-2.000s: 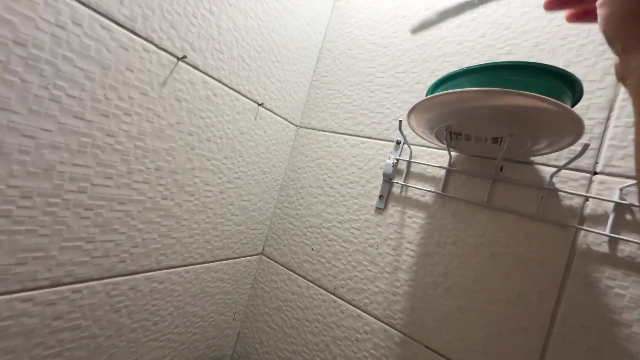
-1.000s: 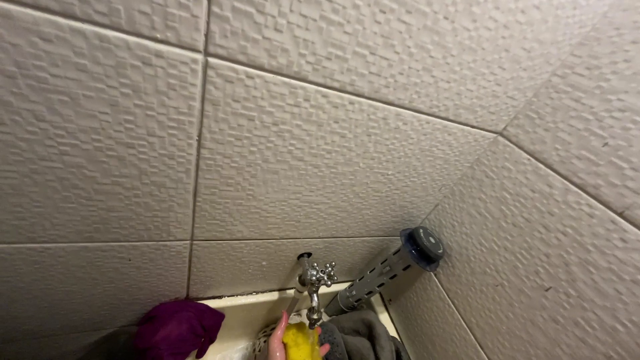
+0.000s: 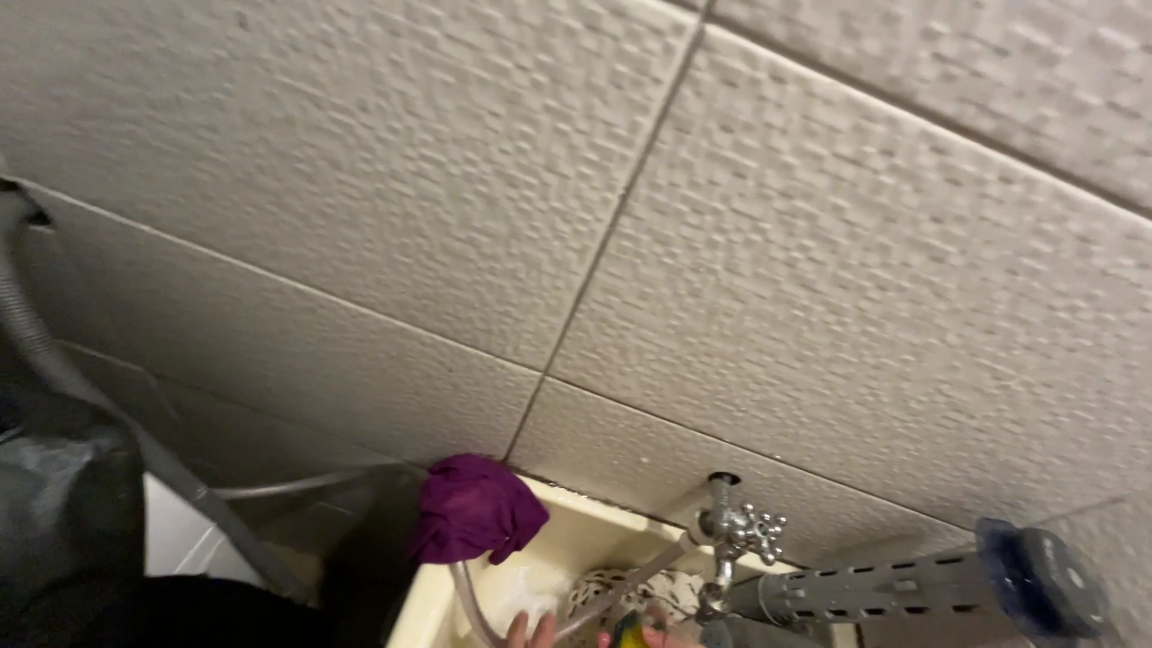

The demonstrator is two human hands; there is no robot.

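Note:
At the bottom edge, my left hand [image 3: 531,630] shows only a few fingertips, spread over the cream sink [image 3: 418,612]. Just right of it, below the metal tap [image 3: 724,540], the fingers of my right hand [image 3: 661,632] are closed on a yellow and green sponge [image 3: 630,633]. Most of both hands is cut off by the frame. A hose [image 3: 634,576] runs from the tap's side down into the sink, beside a white perforated item [image 3: 598,589].
A purple cloth [image 3: 477,508] hangs over the sink's left corner. A grey slotted tube [image 3: 882,589] with a dark blue end leans at the right. A ribbed grey hose [image 3: 54,360] and dark plastic [image 3: 67,504] are at the left. Textured tiles [image 3: 450,180] cover the wall.
The view has swung down from the wall rack to the sink, then toward the left. The yellow sponge was between the hands a second ago and is now lower, partly out of frame.

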